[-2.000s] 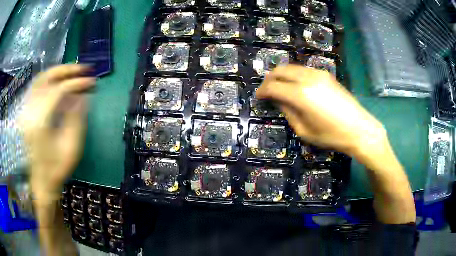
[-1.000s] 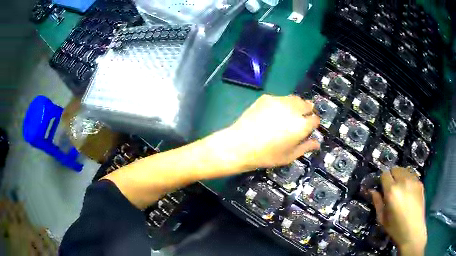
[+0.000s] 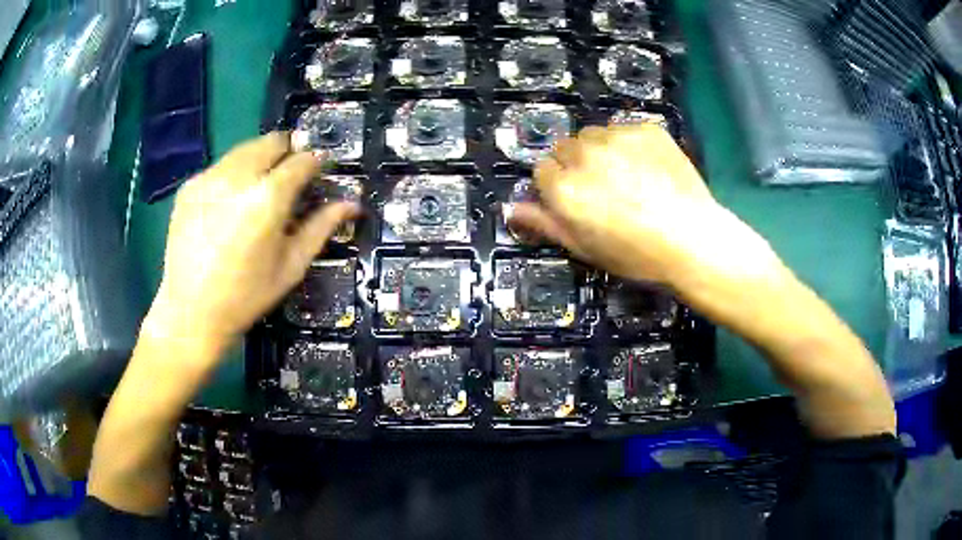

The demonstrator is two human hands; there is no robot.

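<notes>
A black blister tray lies in front of me, its pockets four across holding small circuit boards with round centres, such as this board. My left hand is over the tray's left column, fingertips at a board it partly covers. My right hand is over the right columns, fingertips at a mostly hidden board in the same row. Whether either hand pinches a small part is hidden by the fingers.
A dark phone lies left of the tray on the green mat. Clear blister trays in shiny wrap stand at the far left. A translucent tray stack lies to the right. More filled black trays sit below the bench edge.
The view has swung back from the left to centre on the tray. Both hands are over the same row of boards; two seconds ago my left hand was off the tray, left of it.
</notes>
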